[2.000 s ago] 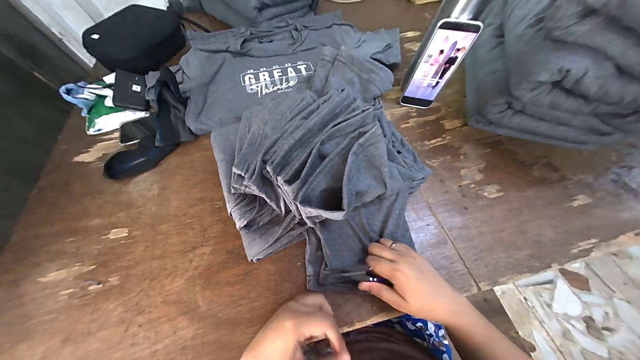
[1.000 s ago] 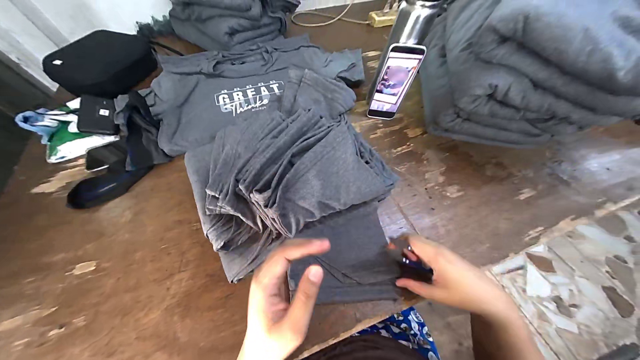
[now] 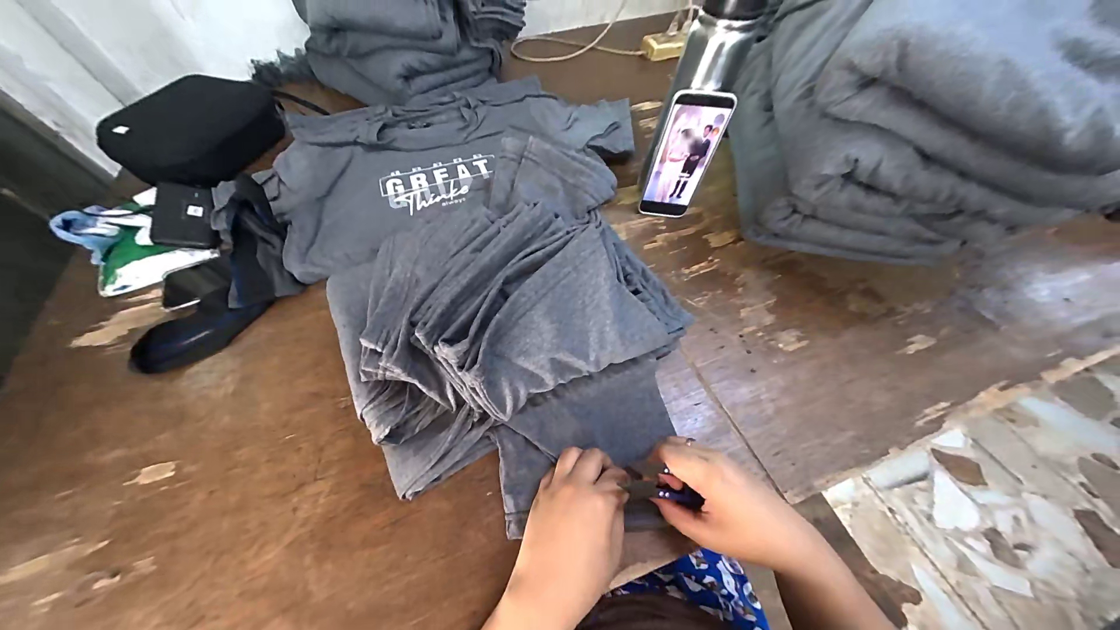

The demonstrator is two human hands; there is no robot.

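A grey T-shirt with white print (image 3: 341, 188) lies on the wooden table, and a loose pile of grey fabric pieces (image 3: 560, 324) covers its lower part. At the near edge, my left hand (image 3: 577, 507) pinches the grey cloth (image 3: 586, 420) with its fingers bent. Just to the right, my right hand (image 3: 717, 499) holds a small dark tool (image 3: 681, 497), perhaps thread snips, against the same cloth. Its blades are mostly hidden by the fingers and fabric.
A phone (image 3: 688, 153) leans on a steel bottle (image 3: 707, 54). Thick folded grey cloth (image 3: 927, 131) stands at the right, more grey cloth (image 3: 394, 44) at the back. A black case (image 3: 192, 127), a small black box (image 3: 184, 216) and a dark shoe-like item (image 3: 197, 337) lie left.
My left hand, raised with fingers apart a second ago, has come down onto the cloth beside my right hand. The right hand keeps the dark tool, now closer to the left fingers.
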